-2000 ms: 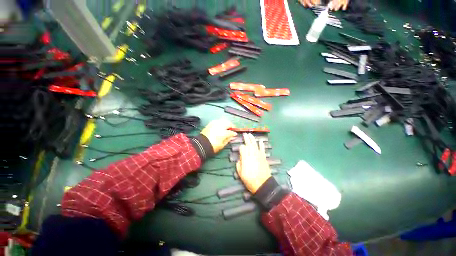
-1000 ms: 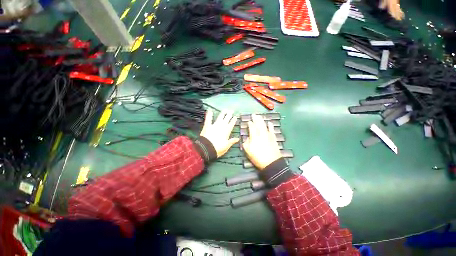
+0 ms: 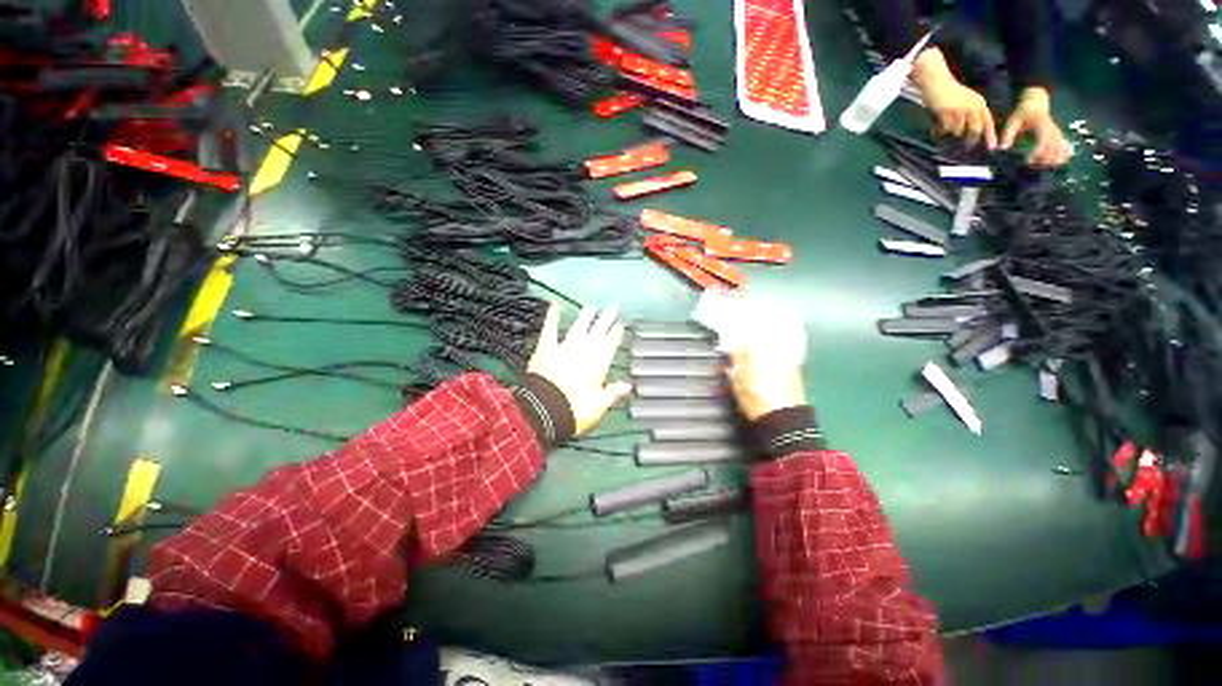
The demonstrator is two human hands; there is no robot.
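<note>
A column of grey antenna bars (image 3: pixel 674 390) lies side by side in front of me, with black cables running left. My left hand (image 3: pixel 578 366) is spread flat at the left ends of the upper bars, fingers apart. My right hand (image 3: pixel 767 373) holds a crumpled white wiping cloth (image 3: pixel 757 326) at the right ends of the upper bars; its fingers are partly covered by the cloth and blurred. Coiled black cables (image 3: pixel 469 298) lie left of the bars. Several red-backed bars (image 3: pixel 710 245) lie just beyond them.
A large black and grey antenna pile (image 3: pixel 1059 268) lies right, and a pile with red strips (image 3: pixel 127 201) left. Another person's hands (image 3: pixel 998 123) work at the far right, near a squeeze bottle (image 3: pixel 878 97). A red tape sheet (image 3: pixel 777 67) and pale post (image 3: pixel 251 34) stand beyond.
My right hand has taken up the white cloth from the lower right and brought it to the bars. The red-backed bar by my left hand is gone from there. The other person's hands have come further in.
</note>
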